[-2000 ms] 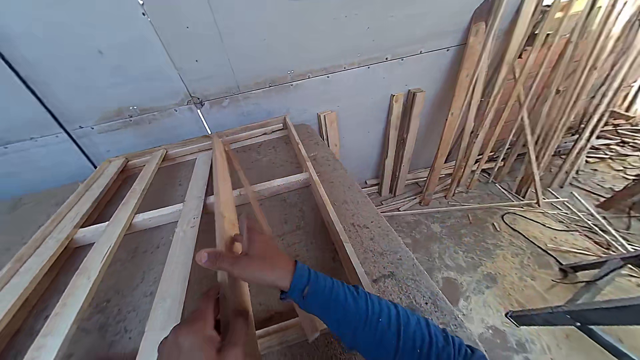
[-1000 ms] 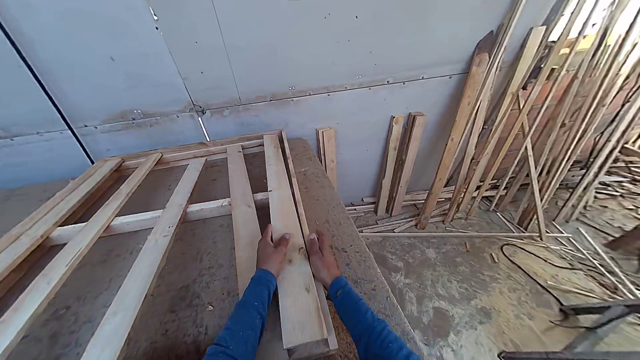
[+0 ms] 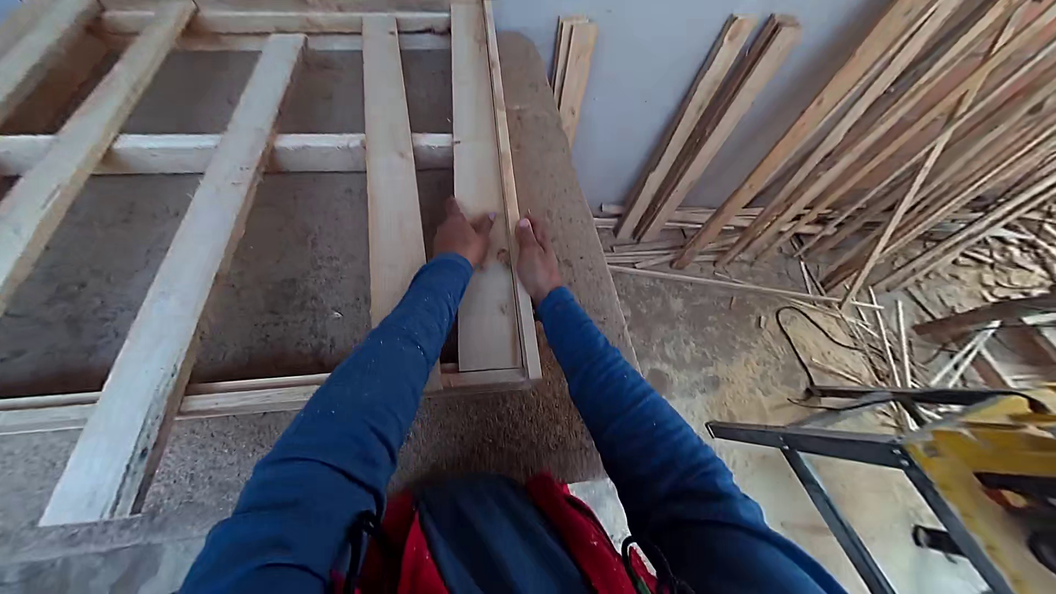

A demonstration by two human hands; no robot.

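A wide wooden board (image 3: pixel 488 305) lies lengthwise inside the right side of a wooden frame (image 3: pixel 528 342). My left hand (image 3: pixel 464 235) grips this board by its left edge, thumb on its top face. My right hand (image 3: pixel 536 257) presses against the outer face of the frame's right side rail, level with my left hand. Just left of my left hand, a second board (image 3: pixel 391 165) lies across the frame's middle crosspiece (image 3: pixel 318 153). Farther left, several pale slats (image 3: pixel 206 231) lie across the frame at a slant.
The frame rests on a rough worktable (image 3: pixel 569 190) with a rounded corner. Boards (image 3: pixel 701 124) and many thin strips (image 3: pixel 932 165) lean against the wall and stack at the right. A metal stand with a yellow machine (image 3: pixel 982 462) is at the lower right, near a cable (image 3: pixel 788 342) on the floor.
Two seconds ago my hands held a board left of the frame's right rail; by one second ago a board lay along that rail with both hands there. The view has since tilted down.
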